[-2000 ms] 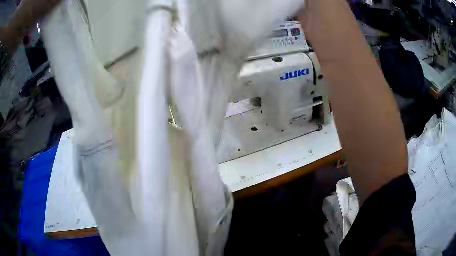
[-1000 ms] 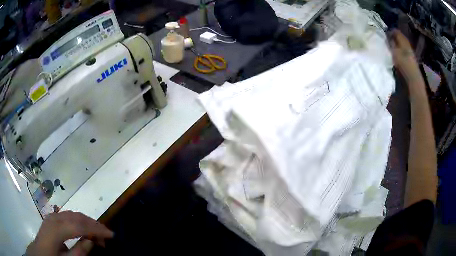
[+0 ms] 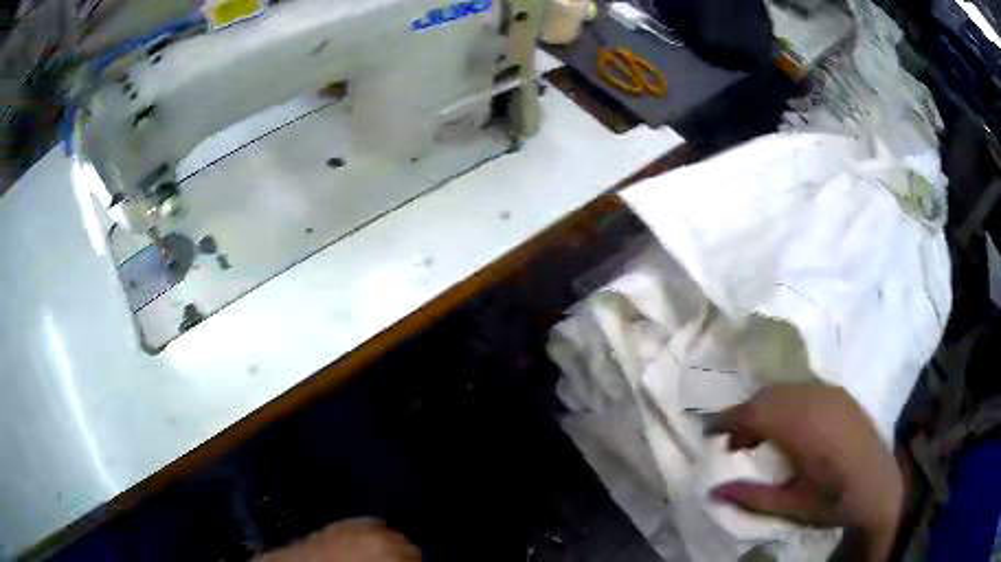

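Note:
White garments [image 3: 812, 220] lie in a loose pile right of the machine table, with thin dark stitch lines on them. My right hand [image 3: 812, 461] is over the near part of the pile, blurred, with thumb and fingers apart and no cloth visibly pinched between them. My left hand [image 3: 346, 542] is at the bottom edge, mostly cut off, below the table's front edge; its fingers are hidden. No garment lies at the needle area [image 3: 165, 253] of the off-white sewing machine [image 3: 285, 99].
The white machine table [image 3: 274, 362] has a brown front edge running diagonally. Orange-handled scissors [image 3: 631, 72] lie on a dark surface behind the table's right end, near a cream thread cone [image 3: 565, 20]. A dark gap lies between table and pile.
White cloth held up before the machine earlier now lies on the right pile. My right hand has moved from the pile's far end to its near part. The view has shifted.

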